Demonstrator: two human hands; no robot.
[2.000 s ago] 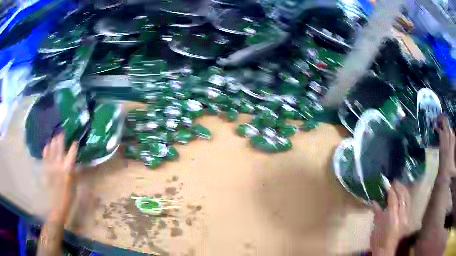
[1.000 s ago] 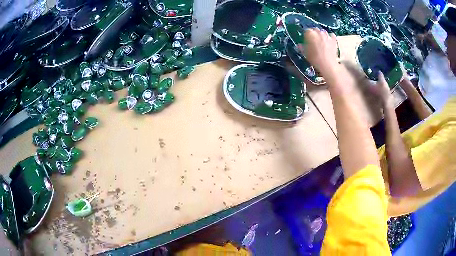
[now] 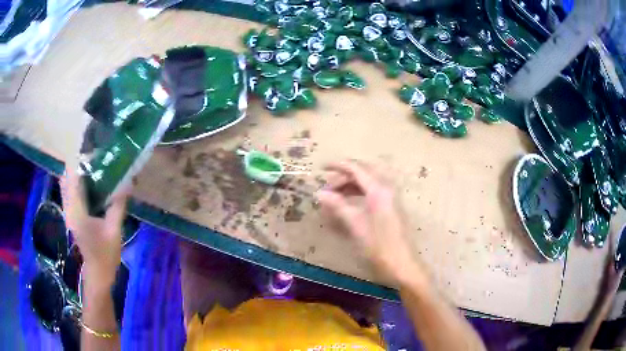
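My left hand (image 3: 96,230) is at the left, its fingers around the lower end of a glossy green car body shell (image 3: 130,130), held tilted above the bench edge. A second green shell (image 3: 216,89) lies just behind it. A small pale green cup (image 3: 262,168) stands among brown stains, with a thin white stick (image 3: 296,171) across it, pointing right. My right hand (image 3: 360,206) is right of the cup, slightly blurred, thumb and fingers curled close to the stick's right end. Whether it touches the stick is not clear.
Small green parts (image 3: 439,103) lie heaped at the back. More shells (image 3: 546,206) lie and overlap at the right, beside a grey post (image 3: 563,51). Another person's arm (image 3: 604,301) shows at the lower right. Shells (image 3: 48,295) show below the bench at left.
The view has swung back left from the right side. My left hand now holds a shell raised and tilted. My right hand is now beside the cup and stick.
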